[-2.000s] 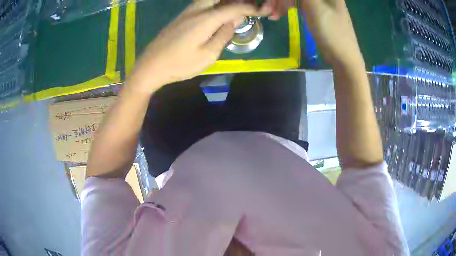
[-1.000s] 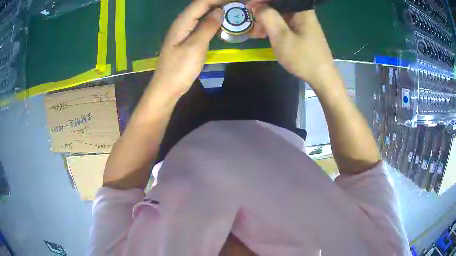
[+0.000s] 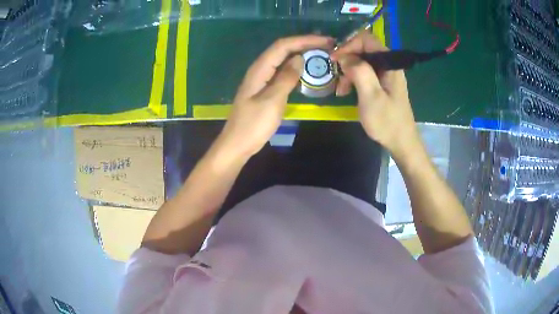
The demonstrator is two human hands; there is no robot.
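Note:
A round component (image 3: pixel 317 67) with a white ring and a pale blue-grey centre lies over the silver round test fixture (image 3: pixel 318 91), whose lower edge shows beneath it. My left hand (image 3: pixel 268 92) grips the component's left and upper edge with thumb and fingers. My right hand (image 3: pixel 372 86) holds a thick black test probe (image 3: pixel 398 59), its tip end at the component's right edge. A thin red wire (image 3: pixel 452 45) curls from the probe's rear. The fixture's connector and dark cable (image 3: pixel 361 29) run up and right behind my right fingers.
Yellow tape (image 3: pixel 276 112) and blue tape (image 3: pixel 394 24) mark the green mat (image 3: pixel 110 67). A clear tray edge with a red-dot label (image 3: pixel 357 8) lies ahead. Clear component trays (image 3: pixel 536 110) stand at right, some stacked below. Cardboard boxes (image 3: pixel 121 165) sit below at left.
The view has shifted, so more of the mat shows. Both hands have come together at the component on the fixture. The red wire and tray label now show.

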